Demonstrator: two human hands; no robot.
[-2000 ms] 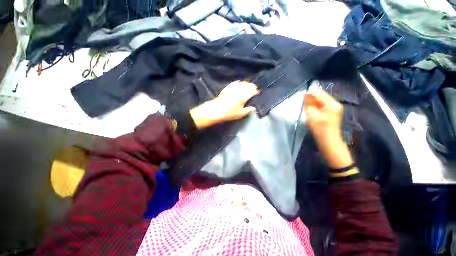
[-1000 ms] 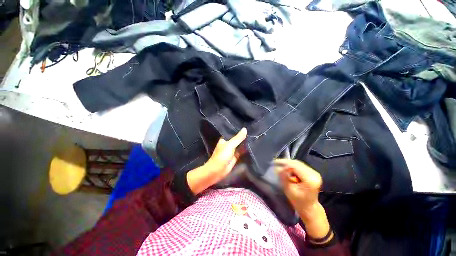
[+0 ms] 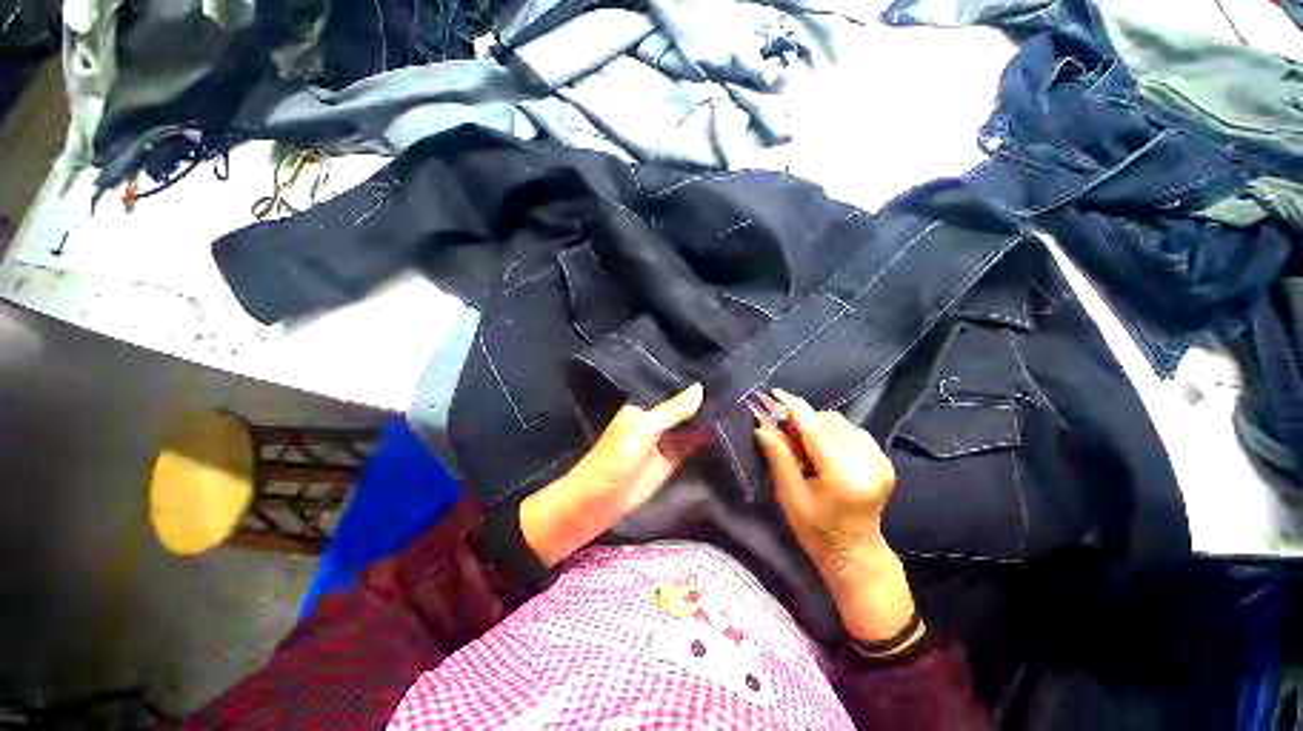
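Observation:
A near-black denim jacket [image 3: 800,243] with pale stitching lies over the white table's front edge and down into the lap. My left hand [image 3: 622,471] grips the jacket's front edge, thumb on top. My right hand [image 3: 836,479] holds small thread snips [image 3: 769,409], mostly hidden in the fingers, with the metal tip showing at the stitched strip beside the left hand. A flap pocket [image 3: 960,414] shows to the right. One sleeve [image 3: 307,257] lies out to the left. No loose thread end can be made out at the tip.
Pale grey-blue denim [image 3: 643,86] lies behind the jacket. Bluer denim garments [image 3: 1129,157] are piled at right. Yellowish loops [image 3: 297,179] and a dark cord tangle lie at the table's left. A yellow-topped stool [image 3: 202,483] and a blue object [image 3: 383,500] are at lower left.
The jacket front has been folded back over its paler inside since the first frame. Both hands came down towards the lap. My right hand then moved up slightly, and the snips' tip now shows.

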